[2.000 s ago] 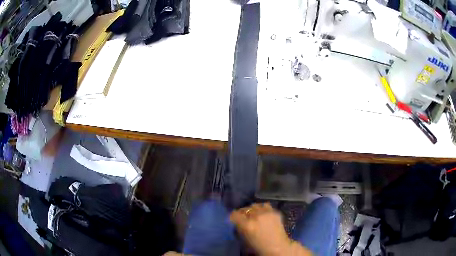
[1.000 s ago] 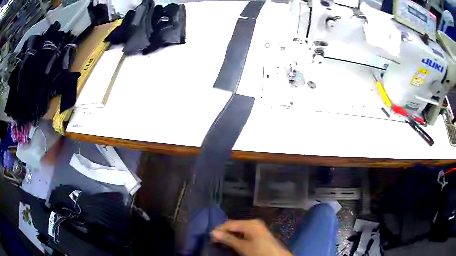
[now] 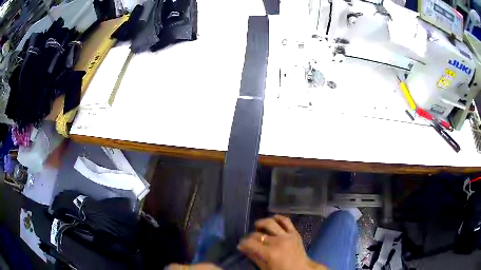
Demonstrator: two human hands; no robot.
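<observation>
A long dark strip (image 3: 245,132) runs from the far side of the white table over its front edge and down to the lap. A thin pale line crosses it mid-table, and a separate dark piece (image 3: 271,6) lies at its far end. My right hand (image 3: 275,243), bare with a ring, holds the strip's near part over the lap, fingers curled on it. My left hand (image 3: 192,266) shows only as a sliver at the bottom edge, left of the strip; its fingers are hidden.
A white JUKI machine (image 3: 440,74) stands right, with a yellow-handled tool (image 3: 406,95) and a red-and-black tool (image 3: 440,126) by it. Dark piles (image 3: 42,74) and a pale board (image 3: 108,79) lie left. Dark tied bundles (image 3: 95,216) sit lower left.
The strip, angled across the table a second ago, now lies straighter, its far end farther back. My right hand has moved right, and a sliver of my left hand shows at the bottom.
</observation>
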